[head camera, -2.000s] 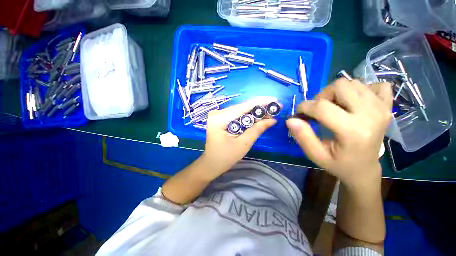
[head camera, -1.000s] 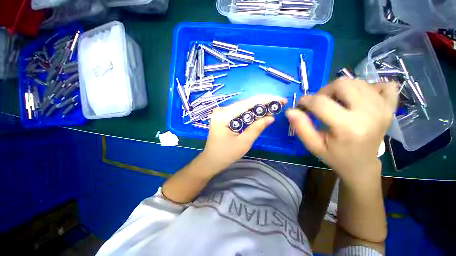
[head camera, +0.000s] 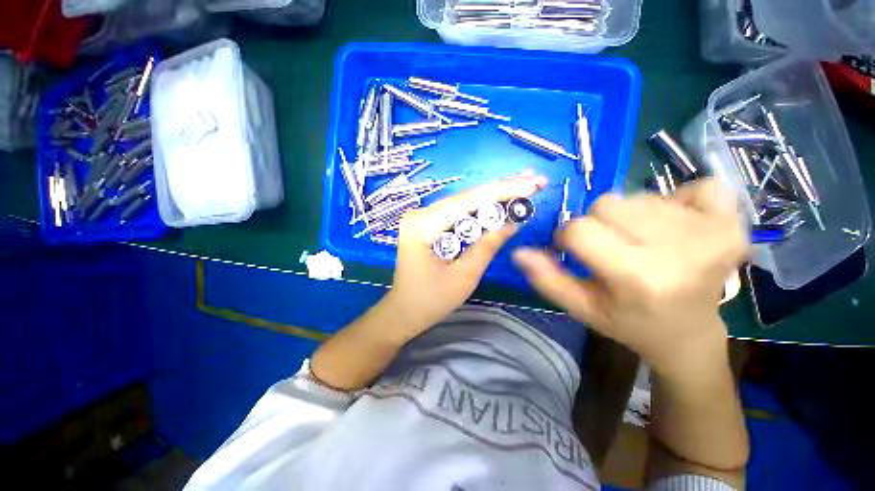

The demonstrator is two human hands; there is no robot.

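My left hand (head camera: 437, 259) holds a row of several silver cylinders (head camera: 468, 229), their round ends facing up, above the front of the blue work tray (head camera: 480, 65). The rightmost end looks darker than the others. My right hand (head camera: 638, 259) is blurred, just right of them, its thumb and fingers apart at the tips. Whether it holds a tool in its palm cannot be seen. Loose silver pinned parts (head camera: 393, 197) lie in the tray, mostly on its left side.
A tilted clear box of loose parts (head camera: 852, 182) stands right, over a black phone (head camera: 806, 292). Metal sleeves (head camera: 673, 151) lie beside it. A clear box of aligned parts (head camera: 528, 38) stands behind. Left are a lidded box (head camera: 200, 134), a second blue tray (head camera: 96, 230) and crumpled tissue (head camera: 322, 266).
My right hand has moved a little left and down, uncovering the metal sleeves. My left hand's bundle has shifted slightly, and its rightmost end now looks darker.
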